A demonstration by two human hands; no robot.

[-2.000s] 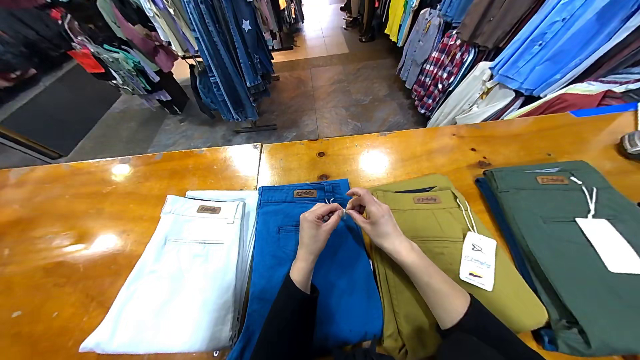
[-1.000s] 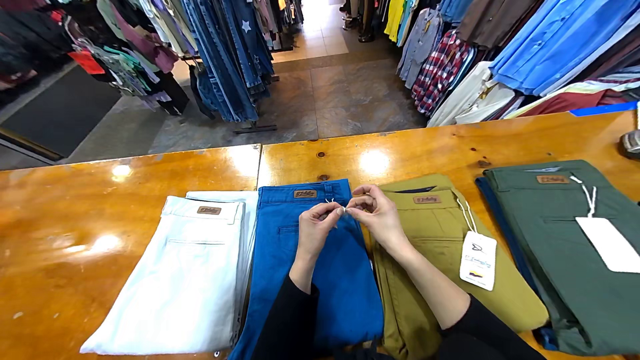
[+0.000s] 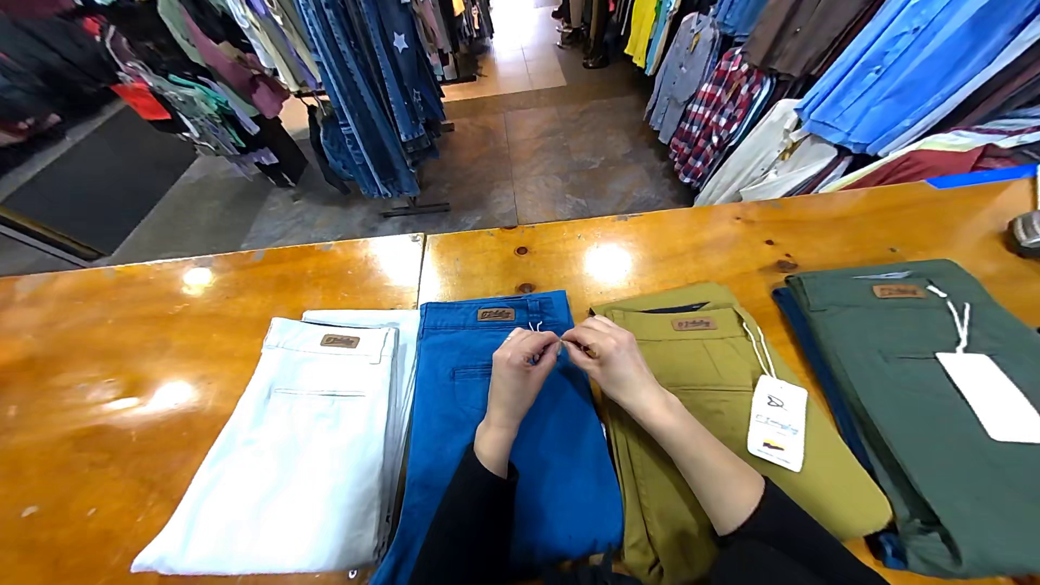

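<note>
My left hand [image 3: 520, 370] and my right hand [image 3: 609, 357] meet fingertip to fingertip over the waistband of folded blue trousers [image 3: 471, 390]. Both pinch a thin white string [image 3: 536, 326] that comes from a belt loop; its ends are hidden by my fingers. To the left lie folded pale blue trousers [image 3: 301, 431]. On the right, olive trousers [image 3: 691, 390] bear a white hang tag [image 3: 777, 422] on a looped string. Dark green trousers [image 3: 910, 390] at the far right carry a blank-looking white tag [image 3: 993, 396]. Each pair has a brown leather patch.
The trousers lie on a varnished wooden counter [image 3: 106, 366]. A metal object [image 3: 1025, 234] sits at its right edge near a blue strip [image 3: 983, 176]. Beyond the counter, jeans [image 3: 366, 97] and shirts [image 3: 910, 73] hang on racks either side of a tiled floor [image 3: 536, 154].
My hands have stayed over the blue waistband, with the fingers shifting slightly around the string. The trousers have not moved.
</note>
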